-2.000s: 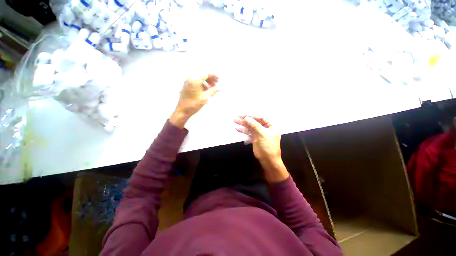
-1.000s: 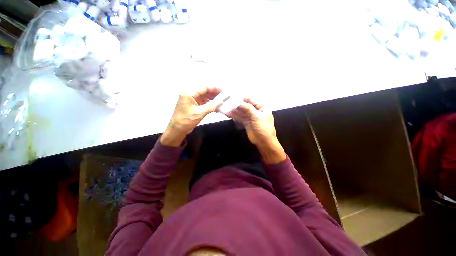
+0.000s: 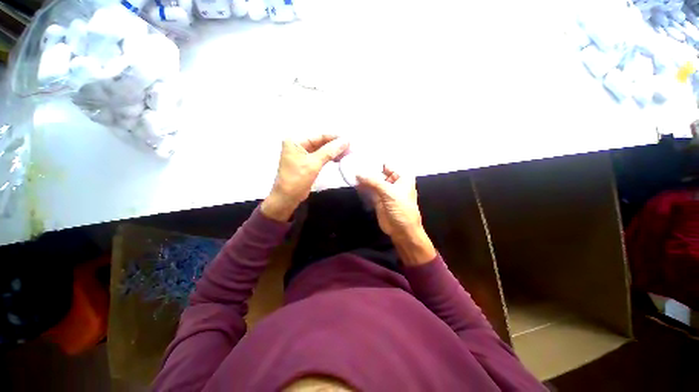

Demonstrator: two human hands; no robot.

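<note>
My left hand (image 3: 301, 170) is at the table's front edge, thumb and forefinger pinched on one end of a thin, curved dark strip (image 3: 344, 173). My right hand (image 3: 392, 200) is to its right and a little lower, fingers curled, at the strip's lower end. A white piece seems to be at my right fingers, but it blends into the bright table, so its outline cannot be told. Thin dark bits (image 3: 306, 86) lie on the table beyond my left hand.
A clear bag of white pieces (image 3: 115, 65) lies at the left. Banded pieces (image 3: 214, 8) are at the far left edge, more pieces (image 3: 625, 69) at the right. Below the table are a carton with blue strips (image 3: 165, 272), a large carton (image 3: 563, 253) and red cloth (image 3: 671, 245).
My hands came together from apart, around a white piece. Since then they have parted slightly, with a thin strip now visible between them. The view has shifted, and the table sits higher than at first.
</note>
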